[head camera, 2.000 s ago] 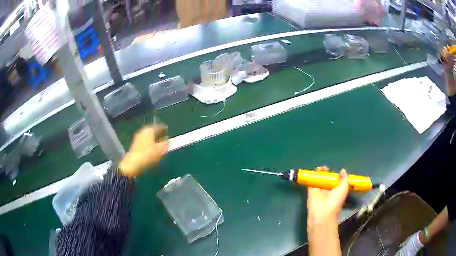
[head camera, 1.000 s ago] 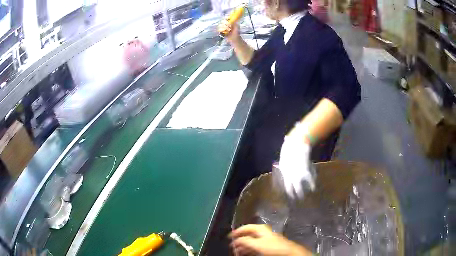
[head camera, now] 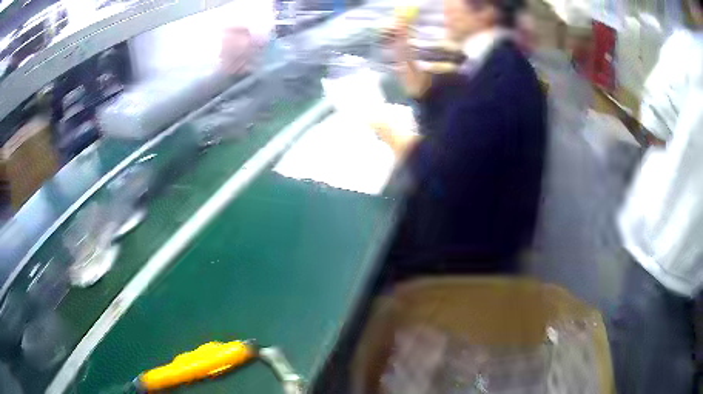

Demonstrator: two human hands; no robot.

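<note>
The yellow-orange electric screwdriver [head camera: 199, 365] lies on the green bench [head camera: 254, 254] at the lower left, its black nose at the frame's lower edge and its whitish-wrapped cord at the rear. No hand of mine is on its visible body. The large brown carton [head camera: 493, 288] stands beside the bench at lower right, with blurred clear housings [head camera: 493, 369] inside. Neither my left hand nor my right hand is in the picture. The frame is blurred.
A seated person in dark clothing [head camera: 486, 154] is at the bench beyond the carton, one hand near a white sheet [head camera: 339, 158]. A person in white [head camera: 671, 169] stands at right. Blurred clear and white pieces [head camera: 96, 262] lie on the belt beyond a pale rail [head camera: 193, 223].
My right hand has left the carton area and the picture. The neighbour's gloved hand is no longer over the carton. A person in white now shows at right. The view has shifted slightly.
</note>
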